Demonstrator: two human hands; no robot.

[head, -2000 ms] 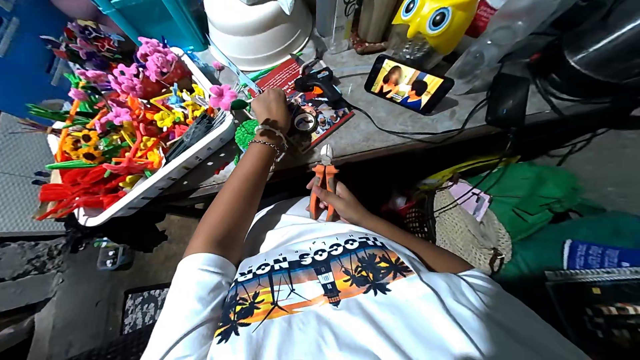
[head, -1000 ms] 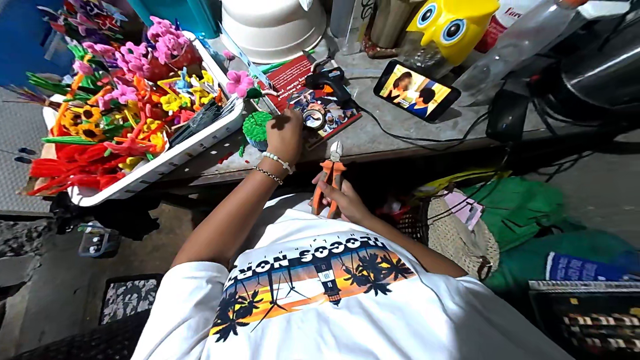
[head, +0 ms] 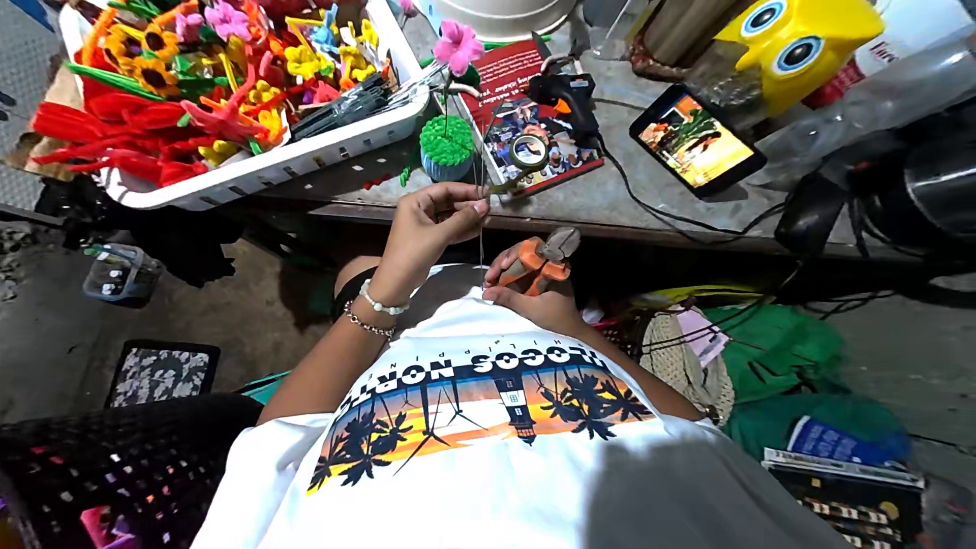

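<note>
My left hand (head: pixel 442 221) pinches thin wires (head: pixel 481 171) between thumb and fingertips, near the table's front edge. Orange-handled pliers (head: pixel 540 263) lie in the grip of my right hand (head: pixel 537 293), jaws up and apart; its fingertips also meet the lower end of the wires. A green, bumpy-topped pot (head: pixel 447 149) stands just beyond my left hand, with a pink flower (head: pixel 458 47) above it. On a red printed booklet (head: pixel 507 69) rest a roll of tape (head: pixel 530 151) and a black glue gun (head: pixel 568 95). A dark greenish strip runs from the tape roll toward my left fingers.
A white basket (head: pixel 267 177) of pipe-cleaner flowers and stems stands at the left. To the right are a phone (head: pixel 696 141) showing a video, a black cable, a yellow owl-like figure (head: pixel 804 46) and plastic bottles. Green bags (head: pixel 778 351) lie below the table's right side.
My left hand has come back from the table items to the front edge and now holds thin wires. My right hand still holds the pliers, now turned more to the right.
</note>
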